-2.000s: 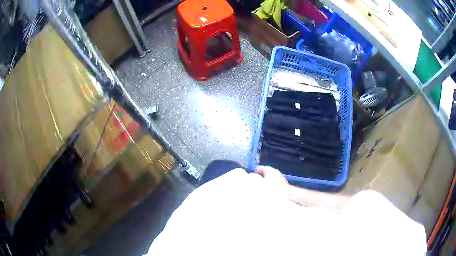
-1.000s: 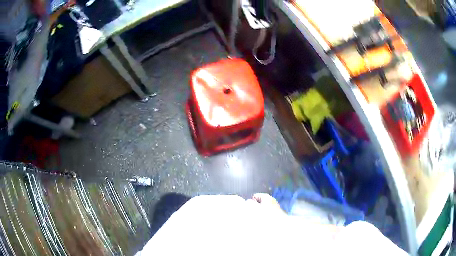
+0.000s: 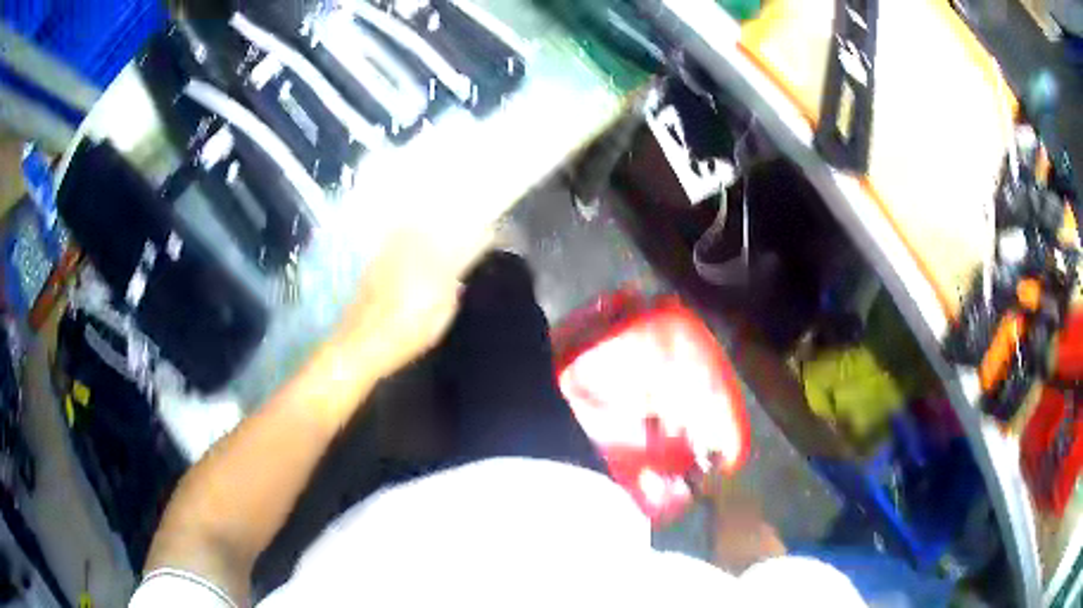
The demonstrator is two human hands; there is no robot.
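My left hand (image 3: 410,291) is at the front edge of the bench (image 3: 457,160); glare hides its fingers and anything in them. My right hand (image 3: 742,534) is small and blurred, low in the view beside the red stool (image 3: 665,386); its grip cannot be made out. Long black lock panels (image 3: 178,273) lie on the left of the bench. More dark panels with long white strips (image 3: 303,89) lie side by side at its back.
The red stool stands on the floor in front of my body. Blue plastic (image 3: 891,576) shows at the lower right. A yellow-green cloth (image 3: 853,392) is under the curved bench at right. That bench holds a black panel (image 3: 850,89) and orange and black items.
The view has swung left to the panel-covered bench. My left arm has come into view, reaching to the bench edge. The crate of black panels has slid almost out of the bottom right.
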